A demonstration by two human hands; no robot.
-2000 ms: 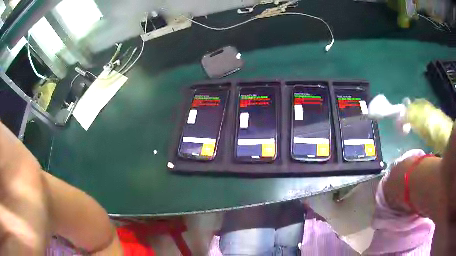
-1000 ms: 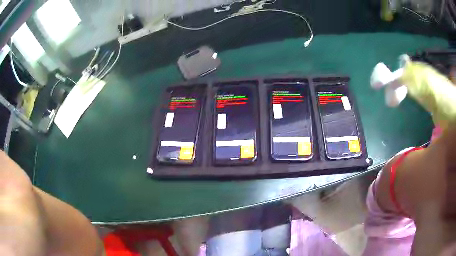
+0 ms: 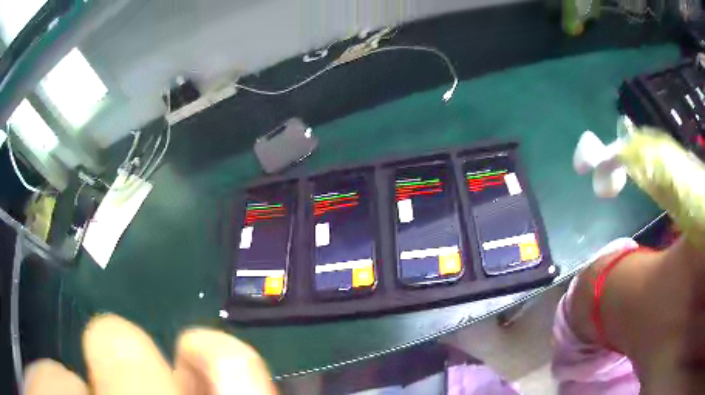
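Note:
A black phone tray (image 3: 363, 310) lies on the green bench with several smartphones side by side, each lit with green and red text, a white label and an orange block; one smartphone (image 3: 421, 231) is right of the middle. A yellowish-green item with white ends (image 3: 665, 166) is blurred, close to the camera at the right, beside the tray. My right hand (image 3: 657, 297) is blurred behind it at the right edge; its fingers are cut off or hidden. My left hand (image 3: 154, 359) is at the bottom left, fingertips spread and blurred, with nothing seen in it.
A grey rounded pad (image 3: 284, 145) lies behind the tray. A white cable (image 3: 448, 92) and a power strip (image 3: 202, 103) are at the back. A paper sheet (image 3: 116, 220) lies at the left. A dark tray pile (image 3: 669, 96) is at the right.
The view has shifted and tilted, so the tray appears lower. My left fingers have come into view at the bottom left. More of the dark pile shows at the right.

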